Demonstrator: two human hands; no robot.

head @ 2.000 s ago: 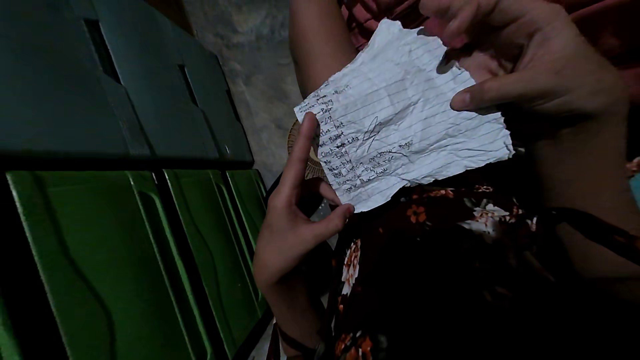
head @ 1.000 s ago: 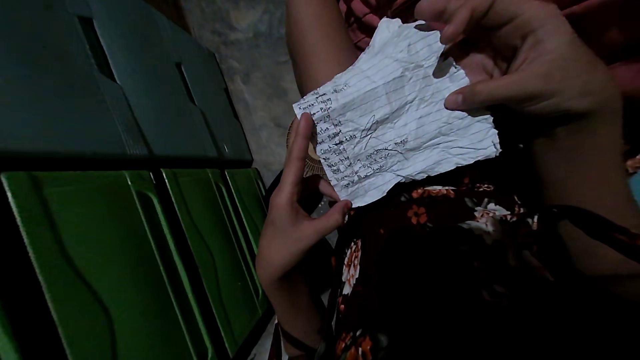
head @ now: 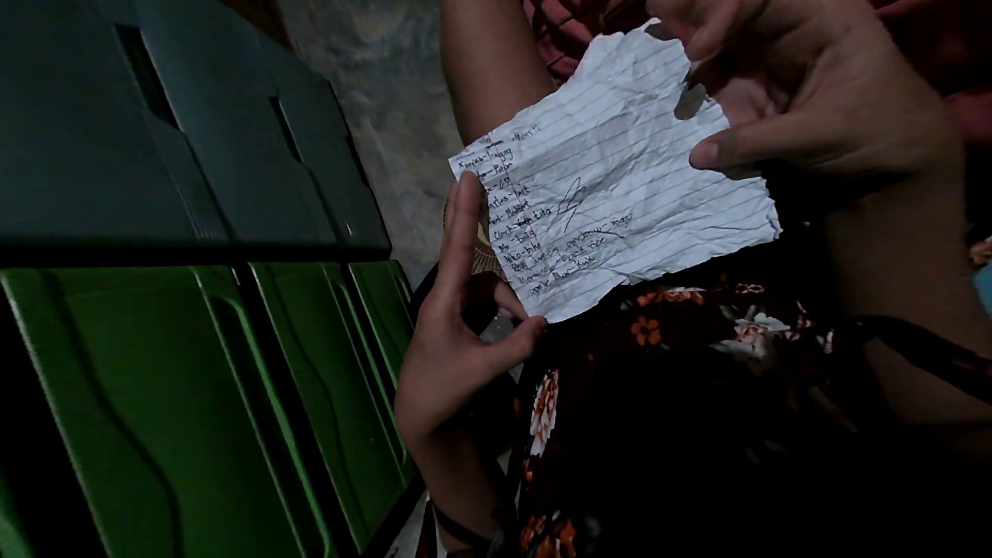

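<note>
A crumpled sheet of lined paper (head: pixel 628 170) with torn edges and handwriting on its left part is held up between my two hands. My left hand (head: pixel 465 333) grips its lower left side, the index finger along the edge and the thumb at the bottom corner. At the upper right, my right hand (head: pixel 806 101) pinches the sheet, its thumb on the front; some of its fingers are hidden behind the paper. Near the right fingers is a hole or notch in the sheet. Below the paper lies dark fabric with a floral print (head: pixel 651 333).
Green drawer fronts (head: pixel 155 403) and grey-blue panels (head: pixel 232 116) of a drawer unit fill the left side. A bare leg (head: pixel 492 70) and dark red fabric (head: pixel 570 31) show behind the paper. Beyond is a grey floor (head: pixel 380 101). A round woven item (head: pixel 482 252) is partly hidden behind my left hand.
</note>
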